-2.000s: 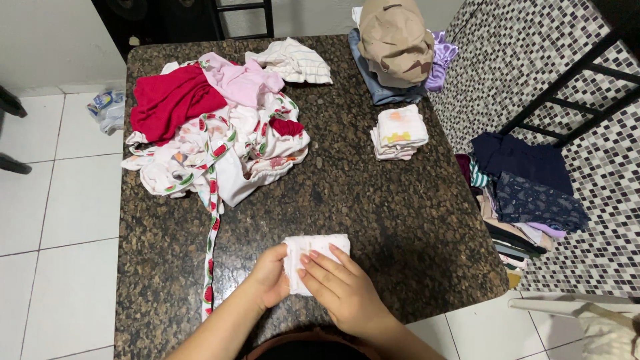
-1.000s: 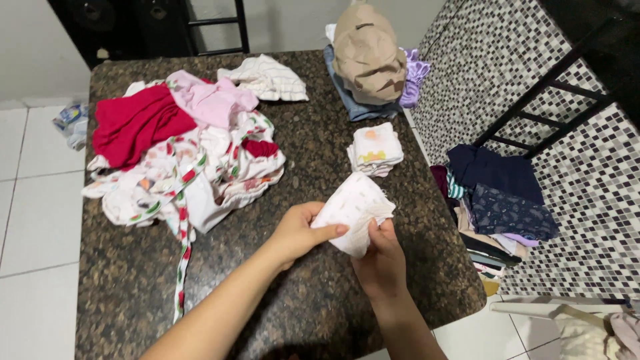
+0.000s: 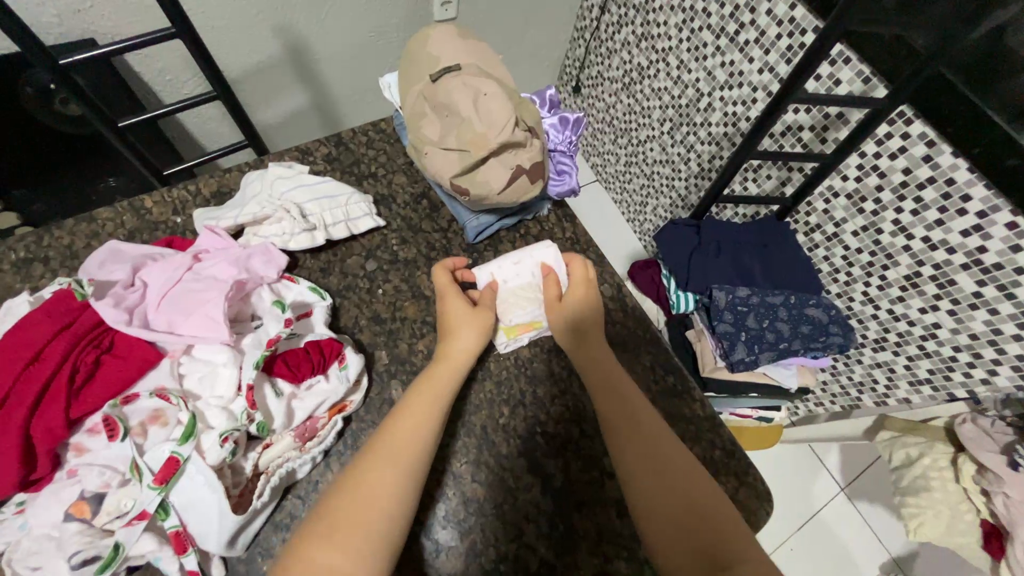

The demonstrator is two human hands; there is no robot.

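Note:
Between my hands a folded white cloth (image 3: 520, 276) lies on or just over the small stack of folded cloths (image 3: 522, 330), whose yellow-printed edge shows below it. My left hand (image 3: 466, 308) grips the cloth's left side, thumb on top. My right hand (image 3: 574, 300) holds its right side, also with the thumb on top. Whether the cloth fully rests on the stack cannot be told. To the left spreads a loose heap of clothes: a red garment (image 3: 68, 384), a pink one (image 3: 188, 280) and white fabric with watermelon-print trim (image 3: 172, 472).
A camouflage cap (image 3: 480, 120) sits on folded denim (image 3: 488, 220) beside purple satin (image 3: 562, 144) at the granite table's far edge. A striped white garment (image 3: 292, 210) lies behind the heap. Right of the table are stacked folded clothes (image 3: 780, 320) and a black metal ladder-like frame (image 3: 788, 156).
Both hands have carried the folded white cloth from near the table's front to the small stack, which stood uncovered before. The view has shifted closer to the stack.

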